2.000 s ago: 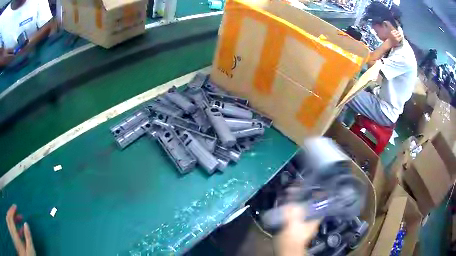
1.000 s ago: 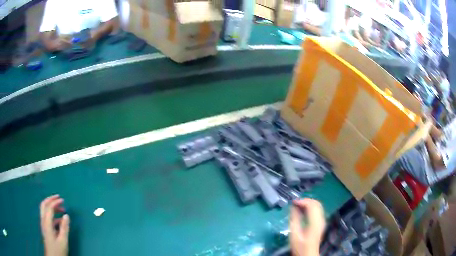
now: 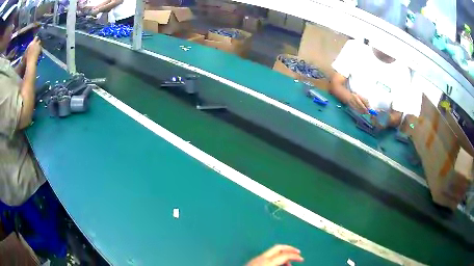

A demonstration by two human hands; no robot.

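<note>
My left hand (image 3: 275, 255) is at the bottom edge, mostly cut off, with its fingers pointing right above the teal-green bench (image 3: 140, 176). It looks open, with nothing visible in it. My right hand is out of the picture. A grey fan unit (image 3: 191, 84) lies on the dark green conveyor belt, its round head to the right and a spot of blue at its handle. A narrow grey part (image 3: 211, 108), perhaps a handle cover, lies near it on the belt.
A white strip (image 3: 208, 160) separates bench and belt. Small white pieces (image 3: 176, 213) lie on the bench. Grey fans (image 3: 65, 98) are piled far left beside a standing person (image 3: 15, 130). Across the belt, a person (image 3: 377, 83) handles parts beside a carton (image 3: 436, 150).
The view has swung left along the line. The grey cover pile, the near taped carton and my right hand have left the picture. The belt fan and left-hand person have come into view.
</note>
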